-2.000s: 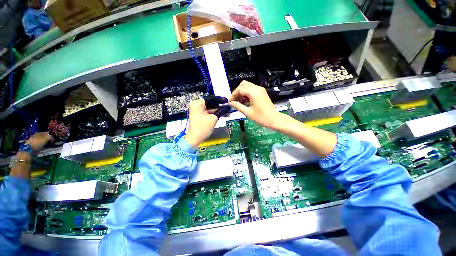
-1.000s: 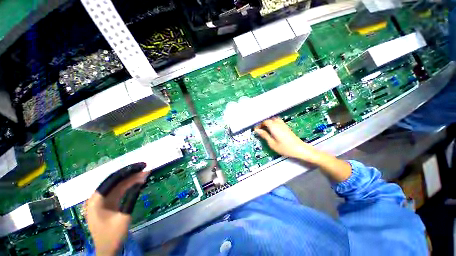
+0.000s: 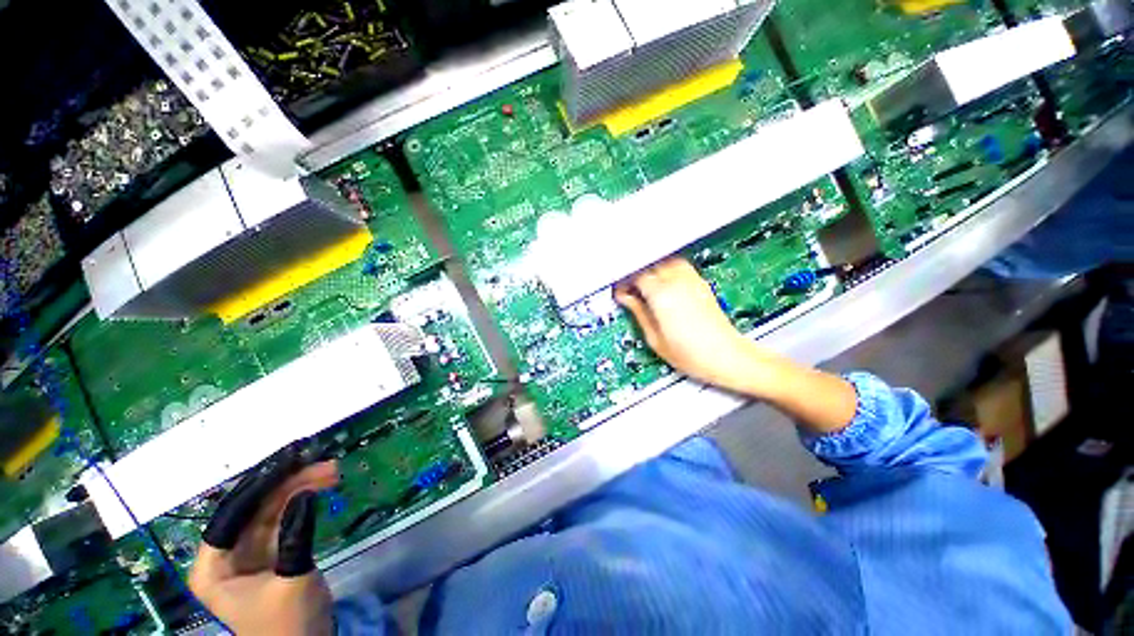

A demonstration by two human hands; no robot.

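Note:
My right hand (image 3: 684, 326) is bare. Its fingertips touch the green circuit board (image 3: 491, 174) just in front of the long white-silver heatsink (image 3: 709, 199); whether they hold a part is hidden. My left hand (image 3: 267, 553) is at the lower left, above the front of the neighbouring board (image 3: 162, 367). It wears black finger cots (image 3: 295, 532), and its fingers are curled with the thumb apart; any small part in it cannot be made out.
Tall finned heatsinks (image 3: 205, 236) with yellow strips (image 3: 299, 271) stand at the boards' far side. Bins of yellow-black parts (image 3: 326, 50) and silver parts (image 3: 124, 143) lie behind. A perforated white strip (image 3: 212, 81) hangs there. The metal rail (image 3: 609, 435) runs along the near edge.
Since one second ago, the view has shifted, so the boards sit higher and further left. My right hand stays at the same heatsink's near edge. My left hand's fingers have curled more.

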